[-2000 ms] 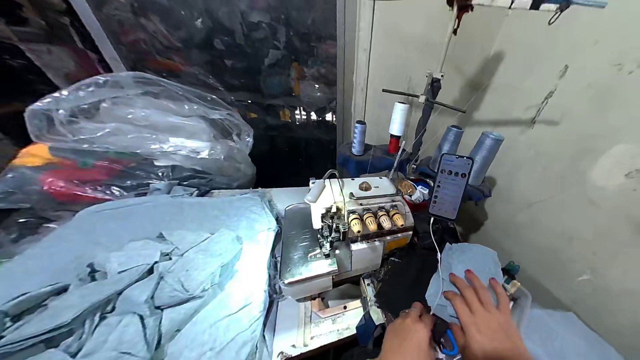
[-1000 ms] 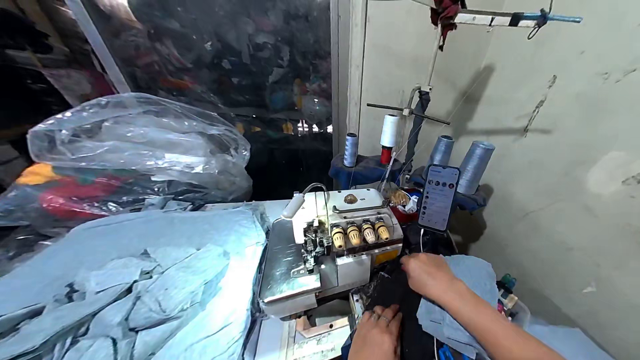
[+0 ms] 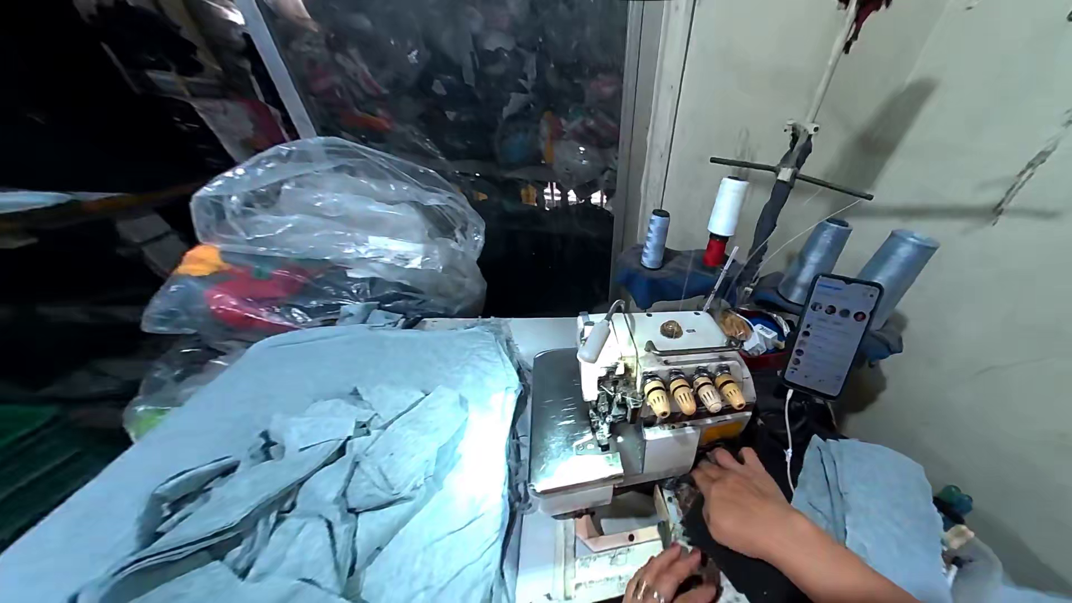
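An overlock sewing machine [image 3: 670,377] with several cream tension dials stands at the centre right. Just right of its base, my right hand [image 3: 741,498] rests with fingers bent on black fabric [image 3: 737,557]. My left hand [image 3: 670,578], with a ring, is at the bottom edge, its fingers curled near the black fabric and the machine's lower frame; whether it grips anything is hidden. Light blue fabric pieces [image 3: 871,502] lie right of my right forearm. A large pile of light blue fabric [image 3: 335,469] covers the table on the left.
Clear plastic bags [image 3: 335,226] of coloured items stand behind the pile. A lit smartphone [image 3: 832,335] on a white cable leans before blue thread cones [image 3: 898,268]. White thread [image 3: 729,206] and a small blue spool [image 3: 656,240] stand behind the machine, beside a thread stand [image 3: 785,174] and wall.
My right hand has moved off the light blue fabric at the right, where it lay two seconds ago, to beside the machine's base. My left hand is now lower, at the frame's bottom edge.
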